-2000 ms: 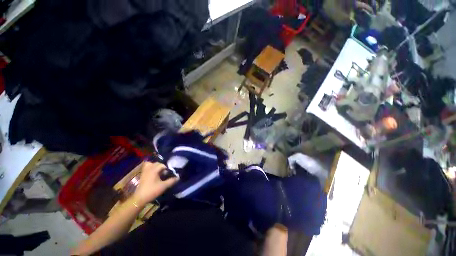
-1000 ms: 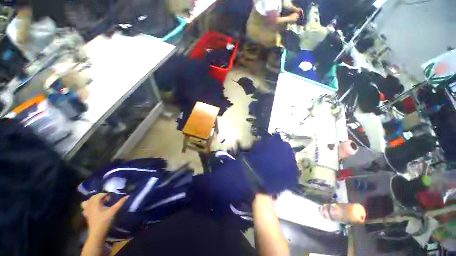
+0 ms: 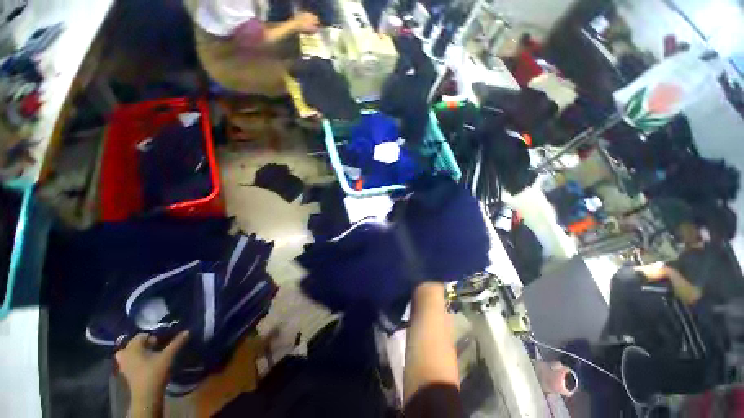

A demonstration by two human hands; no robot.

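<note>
My left hand (image 3: 148, 362) holds the near edge of a bundle of navy garment pieces with white stripes (image 3: 208, 302), thumb and fingers apart on the cloth. A small white piece (image 3: 152, 313) lies on the bundle by my fingertips. My right hand (image 3: 428, 298) is mostly hidden at the navy cloth bundle (image 3: 440, 237); the wrist shows and the fingers are covered by the cloth. This bundle is in front of the sewing machine (image 3: 493, 347), near the white table.
A red basket (image 3: 214, 155) with dark cloth stands at the left. A turquoise basket (image 3: 336, 159) holds bright blue cloth (image 3: 377, 139). A wooden stool (image 3: 232, 384) is below the left bundle. One person is beyond the baskets, another at the right. A thread cone (image 3: 559, 378) is near the machine.
The view has swung to the right and forward, bringing the baskets nearer. Both hands still have the navy bundles, the left one now over a stool and dark cloth.
</note>
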